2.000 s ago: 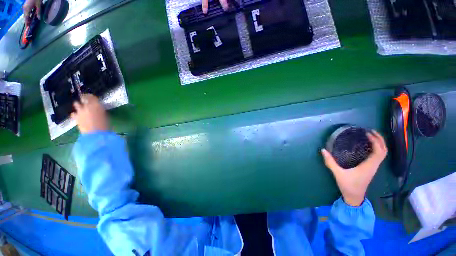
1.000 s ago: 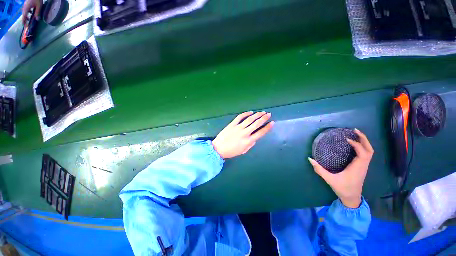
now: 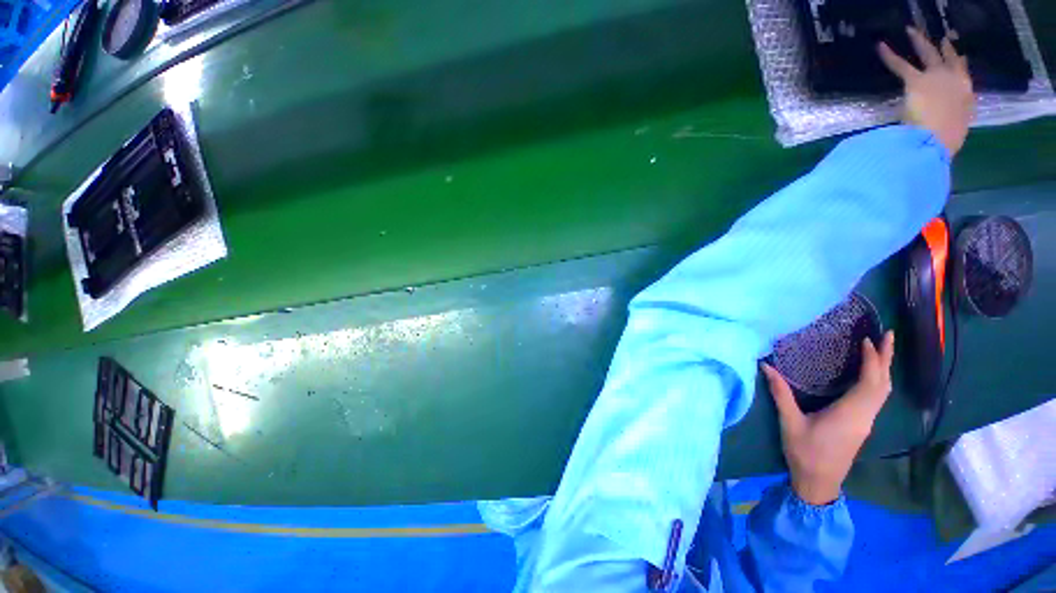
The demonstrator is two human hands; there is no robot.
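Observation:
My left hand reaches across to the upper right, fingers spread on a black plastic housing. The housing lies on a silvery bubble-wrap sheet at the top edge. My right hand holds the near rim of a round dark screw dish on the bench, thumb and fingers around it. My left sleeve covers part of the dish's far left side.
An orange-and-black electric screwdriver and a second dish lie at the right, above a white bag. Another housing lies on its sheet at left. A slotted black frame lies at lower left.
My left hand has moved from the left housing, across the bench, to the upper-right housing. The upper-middle housing has moved left along the belt. The held dish has shifted slightly.

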